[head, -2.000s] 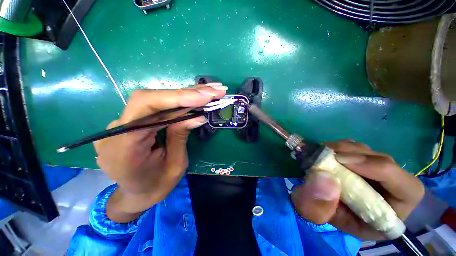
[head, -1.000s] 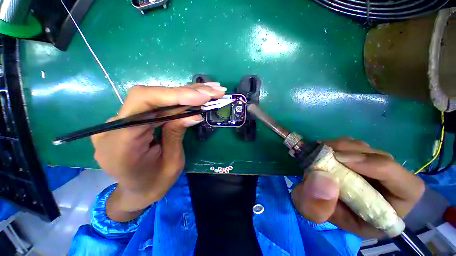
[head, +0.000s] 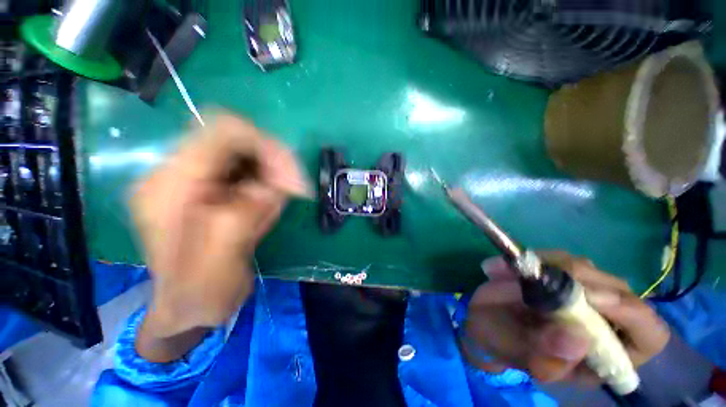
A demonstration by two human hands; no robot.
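Observation:
The silver-rimmed watch housing, with a green patch inside, sits in the black H-shaped fixture near the bench's front edge. My right hand holds the soldering iron by its cream handle. Its thin tip is up and right of the fixture, apart from the housing. My left hand is motion-blurred, left of the fixture, with its fingers curled and not touching the housing. No tweezers can be made out in it, so what it holds is unclear.
Solder wire runs from the green-flanged spool to behind my left hand. A black tray stands left, another housing behind. A brown cylinder and fan are right. Tiny pale-reddish parts lie at the front edge.
My left hand has pulled left from the housing, and the tweezers no longer show. The iron's tip has moved right, off the housing. The view has shifted, showing more of the tray, spool and cylinder.

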